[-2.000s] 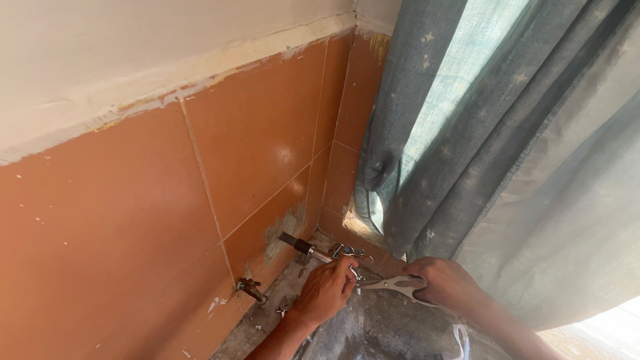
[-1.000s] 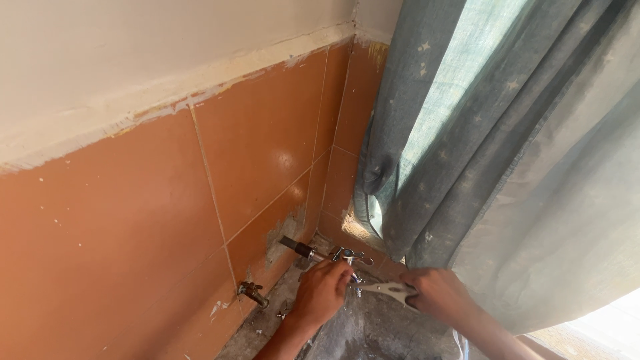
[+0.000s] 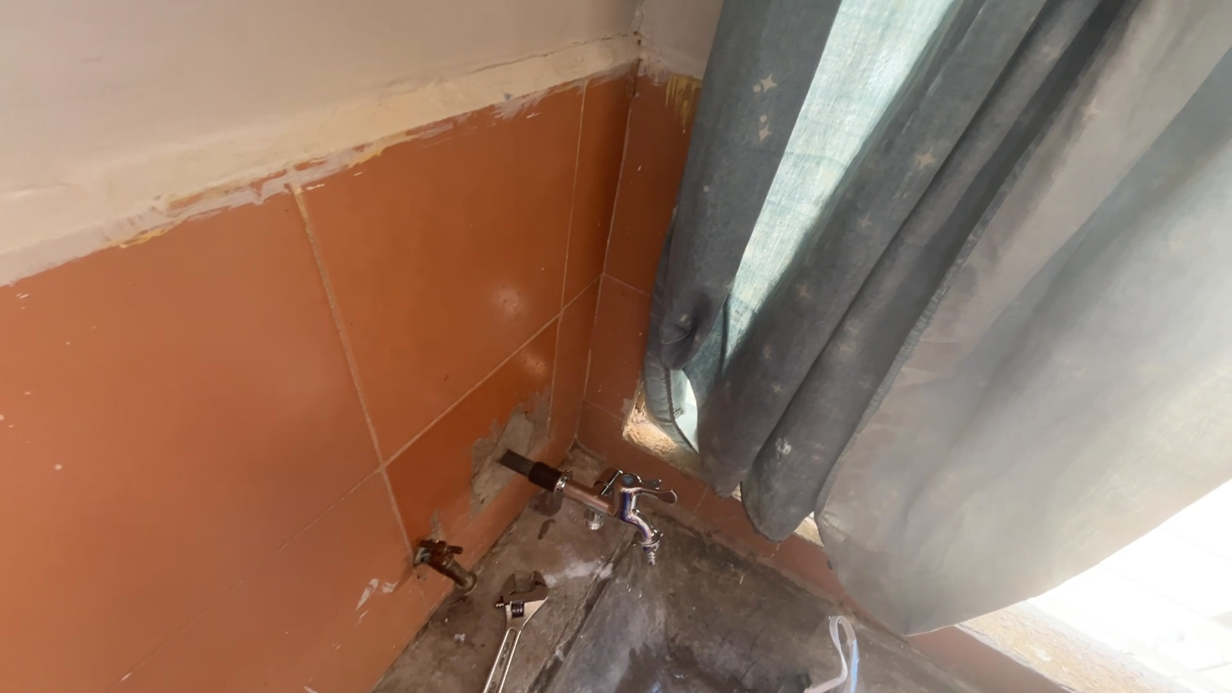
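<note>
Neither my left hand nor my right hand is in the head view now. A chrome lever tap [image 3: 630,505] projects from the tiled wall near the corner, joined to a dark pipe fitting [image 3: 534,470]. Its spout points down over the grey basin [image 3: 712,616]. An adjustable wrench [image 3: 510,630] lies on the ledge left of the basin, its jaw end toward the wall. Farther left, a corroded old valve [image 3: 445,563] sticks out of the wall low down.
Orange tiles [image 3: 433,269] cover the walls, with broken plaster around the pipe. A grey-green curtain [image 3: 866,289] hangs over the window at the right, its lower edge close to the tap. A pale looped strap [image 3: 837,654] is at the basin's right.
Both hands have left the view. Earlier they were at the tap, the right hand holding a plier-like tool, which is no longer visible. The tap now shows fully.
</note>
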